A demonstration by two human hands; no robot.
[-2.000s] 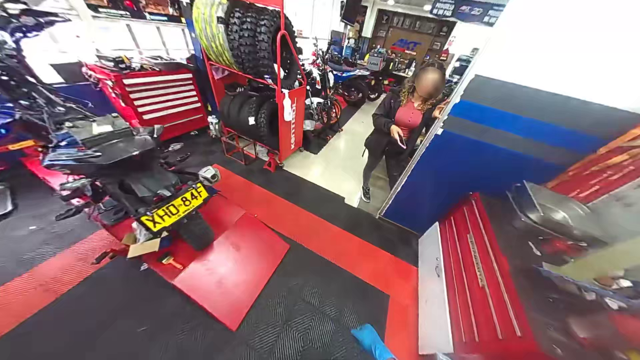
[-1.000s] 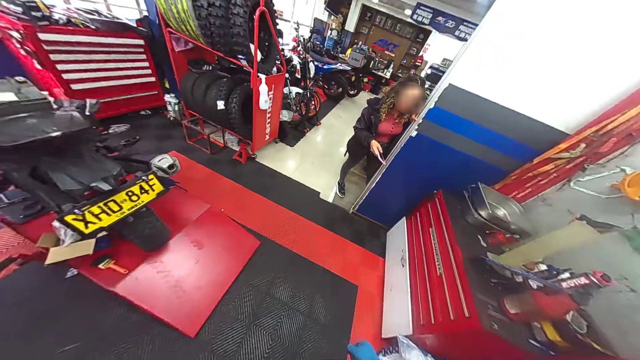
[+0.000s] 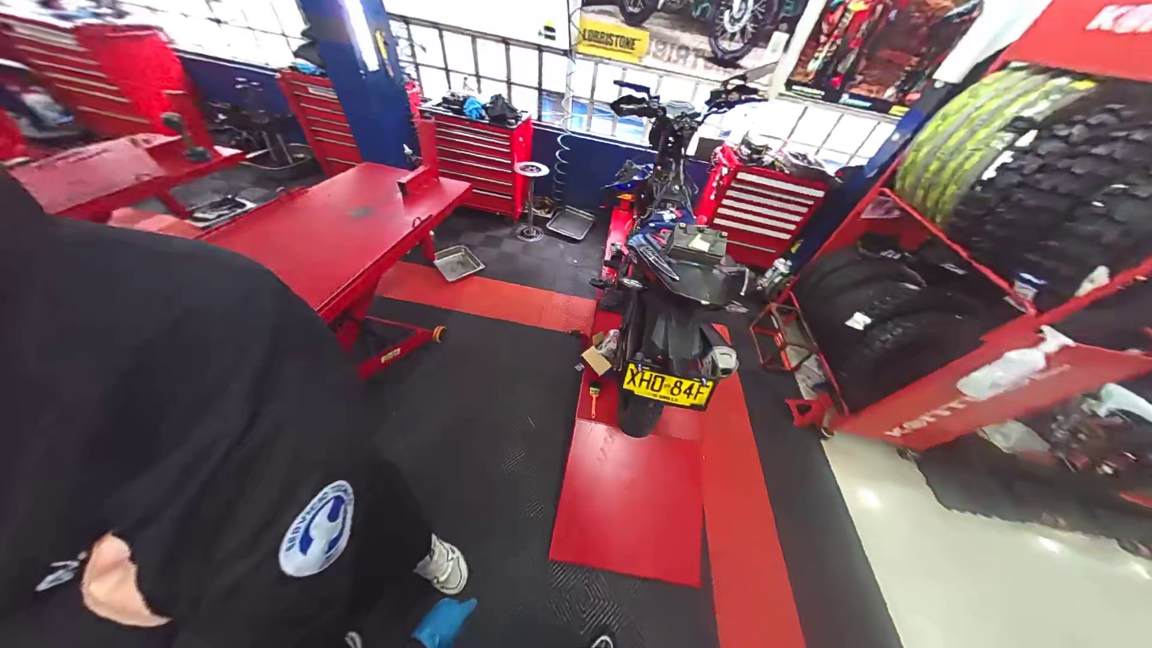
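Note:
A blue-gloved hand, which looks like my left hand [image 3: 443, 623], shows at the bottom edge, left of centre. Its fingers point up and right, low over the black floor mat; most of it is cut off, and whether it holds anything cannot be told. My right hand is out of view. Close by on the left stands a person in a black top [image 3: 216, 387], a pale shoe [image 3: 443, 565] beside the glove. Further ahead, a motorcycle [image 3: 670, 328] is seen from behind on a red lift with a ramp [image 3: 630, 508]. A brush [image 3: 594, 400] and a cardboard box [image 3: 596, 360] lie beside its rear wheel.
A red work table [image 3: 333, 234] stands left, with a metal tray [image 3: 459, 263] on the floor near it. Red tool cabinets [image 3: 481, 162] line the back wall. At right stands a red tyre rack [image 3: 981, 396]. A red strip [image 3: 747, 504] runs along the floor.
The view has swung far to the left. The person by the blue wall and the red cabinet at right have left the view; a person in black now fills the left side.

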